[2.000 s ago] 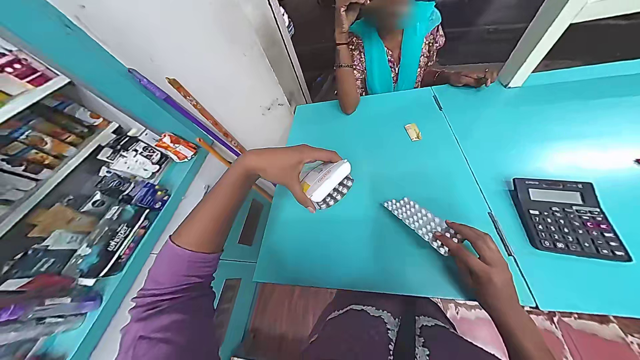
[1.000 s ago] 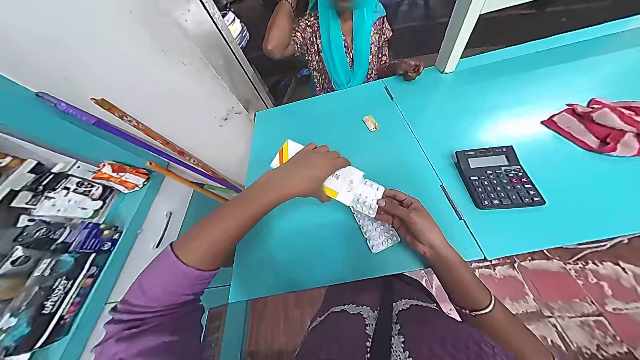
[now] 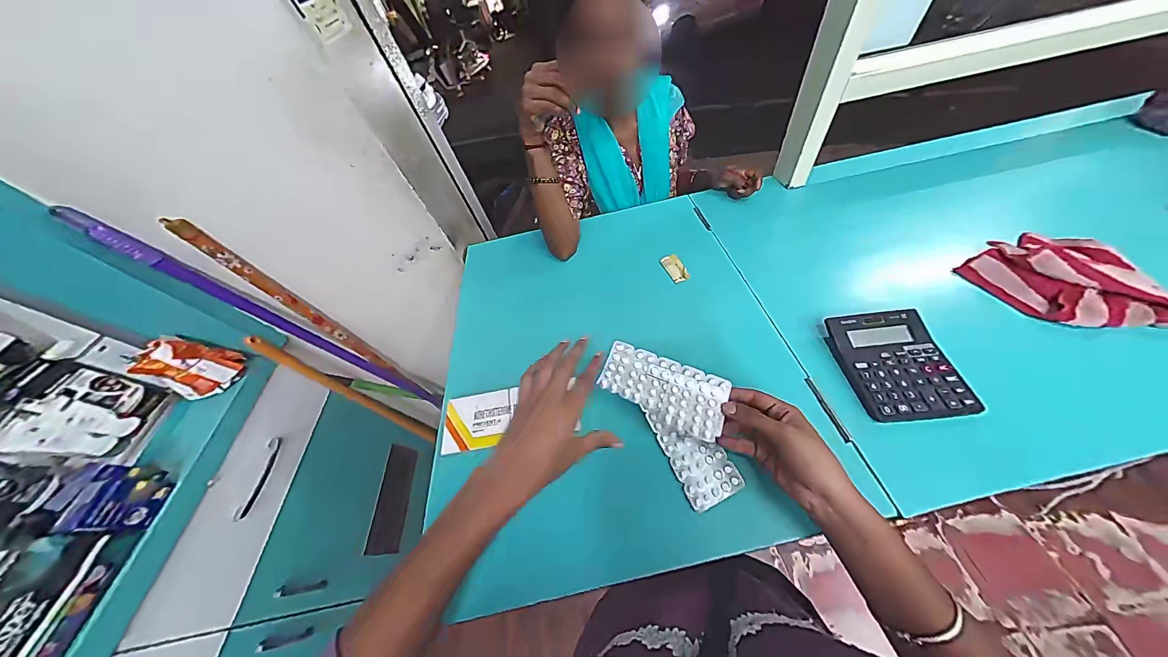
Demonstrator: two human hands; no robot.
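My right hand point(image 3: 780, 443) pinches the right end of a silver blister pack of tablets point(image 3: 671, 388) between thumb and fingers. Beneath it a second blister pack point(image 3: 707, 470) lies at an angle on the turquoise counter point(image 3: 593, 538). My left hand point(image 3: 552, 415), fingers spread and empty, is over the right end of a white medicine box point(image 3: 479, 422) with yellow and orange stripes. That box lies on the counter's left side, partly hidden by the hand.
Right of the hands sits a black desk calculator point(image 3: 903, 365), with a red striped cloth point(image 3: 1077, 283) beyond it. A small yellowish packet point(image 3: 675, 268) lies near a person point(image 3: 630, 155) across the counter. Long poles point(image 3: 274, 292) lean at the left.
The medicine box, held in my left hand a second ago, now lies on the counter, and that hand has opened. One blister pack now shows fully out of the box, in my right hand.
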